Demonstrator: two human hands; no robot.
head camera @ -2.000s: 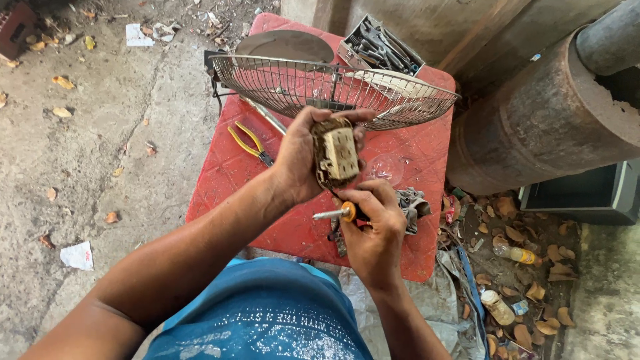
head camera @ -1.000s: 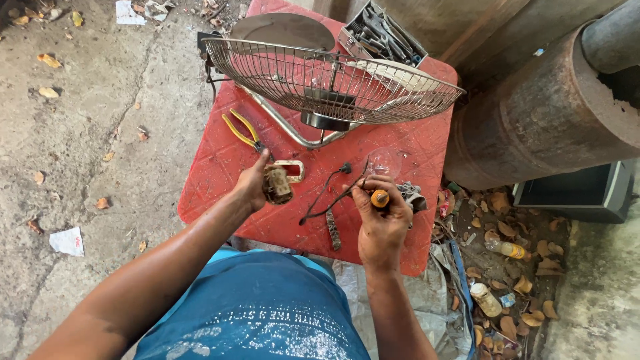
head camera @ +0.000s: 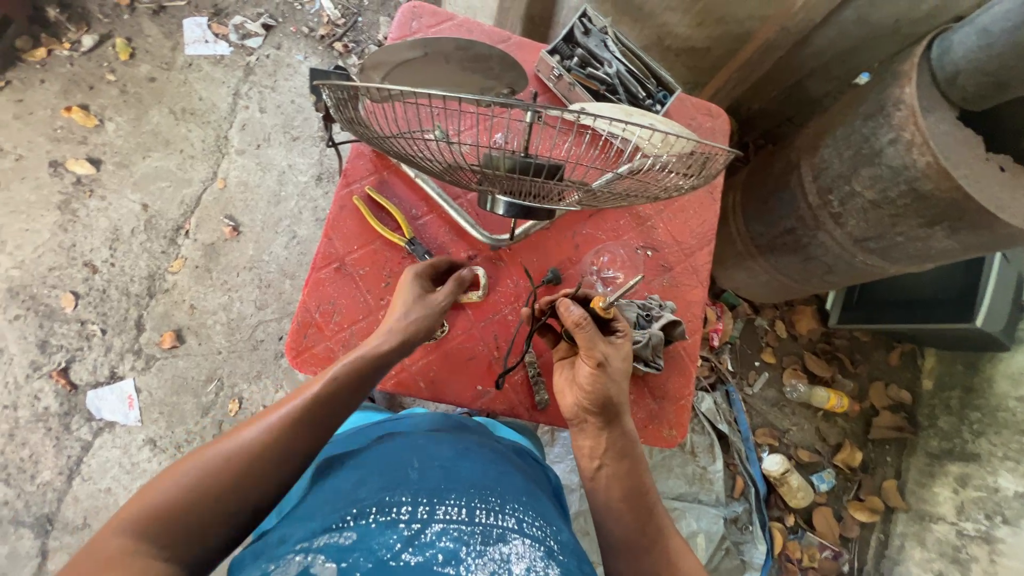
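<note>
My right hand [head camera: 590, 352] holds a screwdriver with an orange handle [head camera: 602, 306], its metal shaft pointing up and right, together with a thin black cord [head camera: 516, 352]. Against the red table [head camera: 448, 360], the fingers of my left hand [head camera: 424, 300] touch a cream-coloured ring-shaped part [head camera: 477, 285]; whether they grip it is unclear. A small round part [head camera: 438, 331] shows partly beneath that hand. Yellow-handled pliers [head camera: 390, 220] lie just beyond it. Between my hands are a small black plug-like piece [head camera: 552, 277] and a dark, grimy strip [head camera: 536, 380]. A grey rag [head camera: 650, 328] lies right of my right hand.
A wire fan grille with its motor [head camera: 520, 188] spans the table's far half, near a metal disc [head camera: 444, 66], a white cover [head camera: 636, 126] and a metal box of tools [head camera: 560, 76]. A clear plastic dish [head camera: 612, 264] lies near the rag. A rusty drum [head camera: 848, 184] stands at right.
The block-like part held in my left hand earlier is no longer in view there; that hand is now at the cream ring. My right hand still holds the screwdriver, its shaft now turned up and right.
</note>
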